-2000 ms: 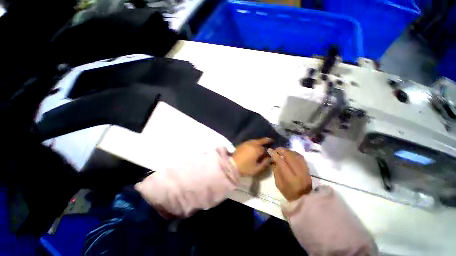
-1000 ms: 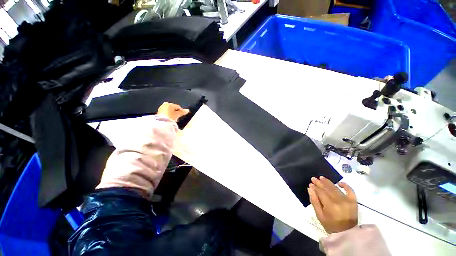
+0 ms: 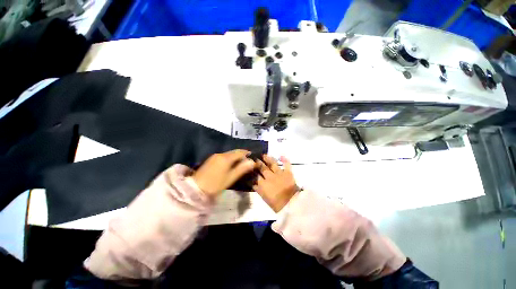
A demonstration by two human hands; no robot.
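Black cut fabric pieces (image 3: 164,132) lie on the white table and reach right to the front of the sewing machine's needle area. My left hand (image 3: 226,170) and my right hand (image 3: 275,182) meet at the right end of the fabric, fingertips close together, holding its edge. The presser foot (image 3: 262,128) is just behind the fabric end; whether the fabric is under it I cannot tell. The fingers partly hide the fabric end.
The white sewing machine head (image 3: 334,73) with a lit control panel (image 3: 376,115) and a black lever (image 3: 357,140) stands behind and right of my hands. A blue bin (image 3: 186,17) is behind the table. Dark stacked panels (image 3: 42,48) are at the upper left.
My left hand has moved from the fabric at the left to join my right hand at the fabric's right end. The view has turned right, and a second piece now reaches towards the hands.
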